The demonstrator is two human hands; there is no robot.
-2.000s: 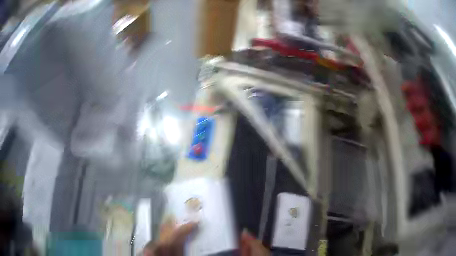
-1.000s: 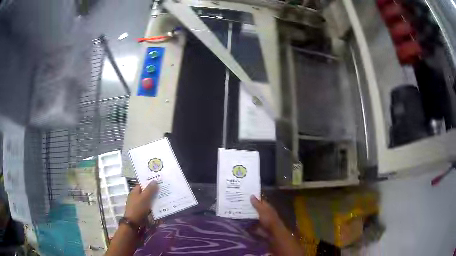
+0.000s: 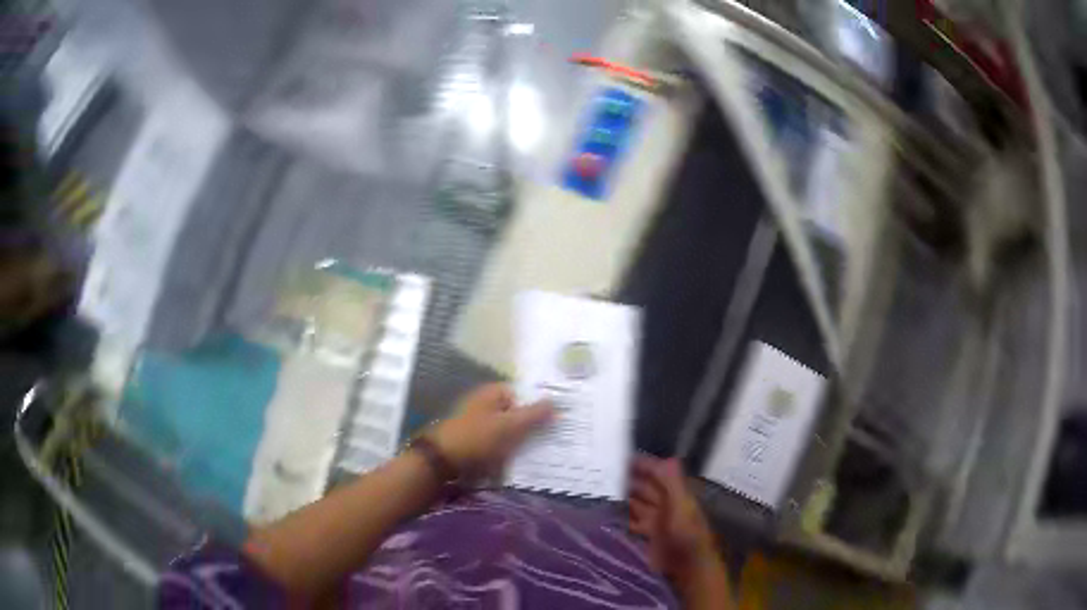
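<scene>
A white product box (image 3: 575, 393) with a round yellow-green logo is held in front of me, left of the black belt. My left hand (image 3: 486, 431) grips its left side, thumb on top. My right hand (image 3: 670, 512) is at the box's lower right corner, fingers curled; blur hides whether it grips. Another white product box (image 3: 766, 424) lies on the right part of the black infeed belt (image 3: 696, 238), right of the thin guide rail (image 3: 730, 322).
A cream machine frame (image 3: 525, 256) carries a blue control panel (image 3: 604, 141). A slanted bar (image 3: 763, 167) crosses the belt. At left are a white compartment tray (image 3: 384, 375), a teal and beige liner sheet (image 3: 215, 411) and a box stack (image 3: 149, 226).
The view has swung left. The box in my left hand is now more upright, with my right hand at its corner. My right hand has let go of the other box, which lies on the belt.
</scene>
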